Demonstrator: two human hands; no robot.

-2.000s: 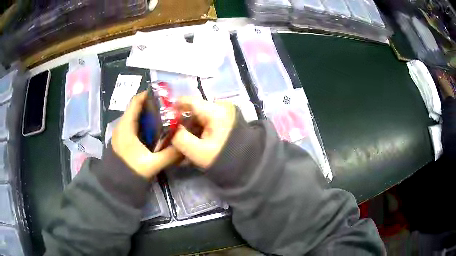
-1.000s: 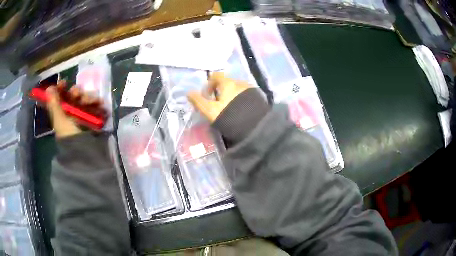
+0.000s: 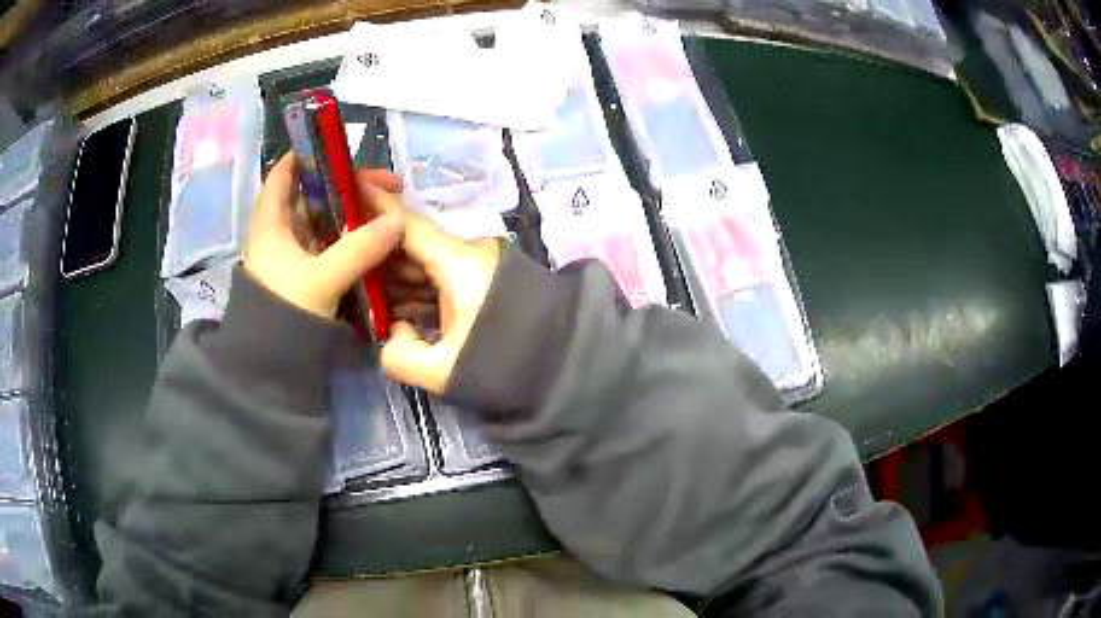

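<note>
A red-edged feature phone is held on its edge, tilted, above the blister tray. My left hand grips it from the left, over its screen side. My right hand is at its lower right with fingers on the red edge. The clear blister tray lies in front of me with bagged phones in its pockets; one bagged phone is at the right end. White frosted poly bags lie across the tray's top row. My hands and sleeves hide part of the bottom row.
A black-screened smartphone lies flat on the green mat at the left. Another loaded tray runs along the left edge. A tray stack is at the rear. White cloths or bags lie at the far right. A red stool is under the bench.
My left hand has come back from the left with the phone, and my right hand has moved left from the bags onto it. The smartphone is uncovered again.
</note>
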